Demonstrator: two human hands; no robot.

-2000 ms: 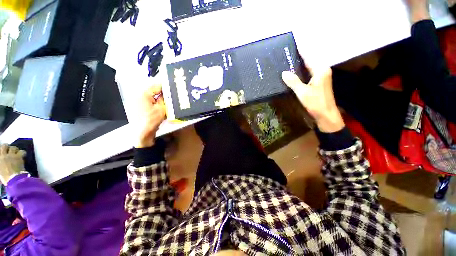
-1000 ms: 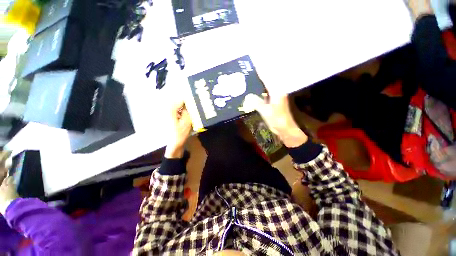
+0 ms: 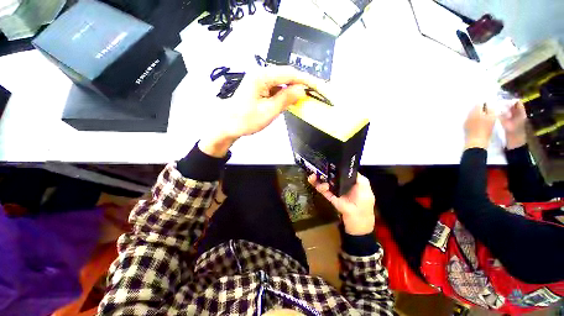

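A black retail box (image 3: 328,151) stands upright, a little tilted, in front of me at the table's edge. Its yellow-edged open end faces up, with a pale panel at the mouth. My right hand (image 3: 349,200) holds the box from below near its bottom. My left hand (image 3: 263,102) is at the box's top left corner, fingers pinched on a thin black cable (image 3: 318,96) that shows at the mouth. How much of the cable is inside is hidden.
Black boxes (image 3: 114,52) are stacked on the left of the white table (image 3: 402,123). Loose black cables (image 3: 227,81) and a flat printed black piece (image 3: 302,48) lie behind my hands. A neighbour's hands (image 3: 491,123) are at the right, beside a carton of yellow-and-black boxes (image 3: 547,105).
The box has turned from lying picture-up to standing with its open end up. My left hand has moved from its side to the mouth, now with a cable. The view has shifted right.
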